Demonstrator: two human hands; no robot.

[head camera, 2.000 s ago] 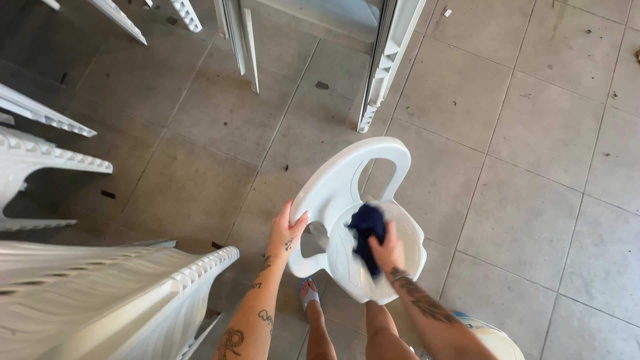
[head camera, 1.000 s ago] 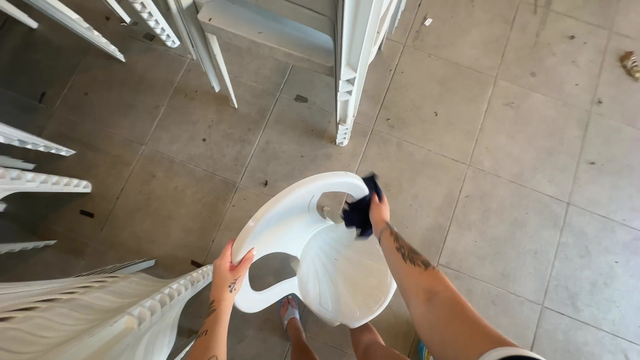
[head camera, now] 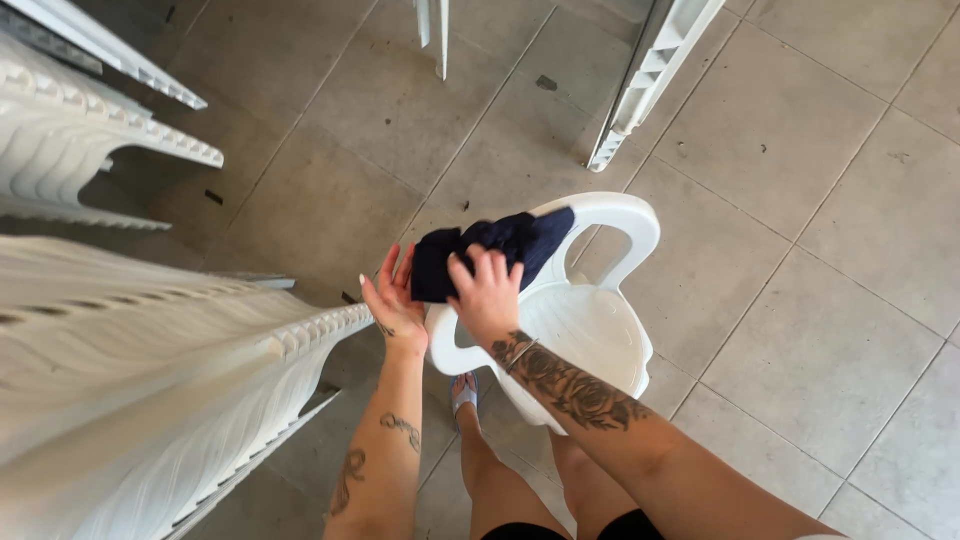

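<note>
A white plastic armchair [head camera: 592,322] stands in front of my legs, its backrest on the far side. My right hand [head camera: 487,289] presses a dark navy cloth [head camera: 517,236] onto the top of the backrest, fingers spread over the fabric. The cloth lies bunched along the rim and hides much of it. My left hand [head camera: 395,300] is at the left end of the backrest with its fingers apart, beside the cloth's left edge; whether its fingertips touch the cloth or chair is unclear.
Stacked white plastic chairs [head camera: 180,360] rise close on the left, with more chair legs [head camera: 142,60] beyond them. A white ribbed leg [head camera: 637,90] stands on the tiled floor [head camera: 787,300] ahead. My sandalled foot [head camera: 465,390] is beside the chair.
The cloth has gone from the right side of the backrest to its top and left, under my right hand. My left hand has let go of the chair's left side and opened.
</note>
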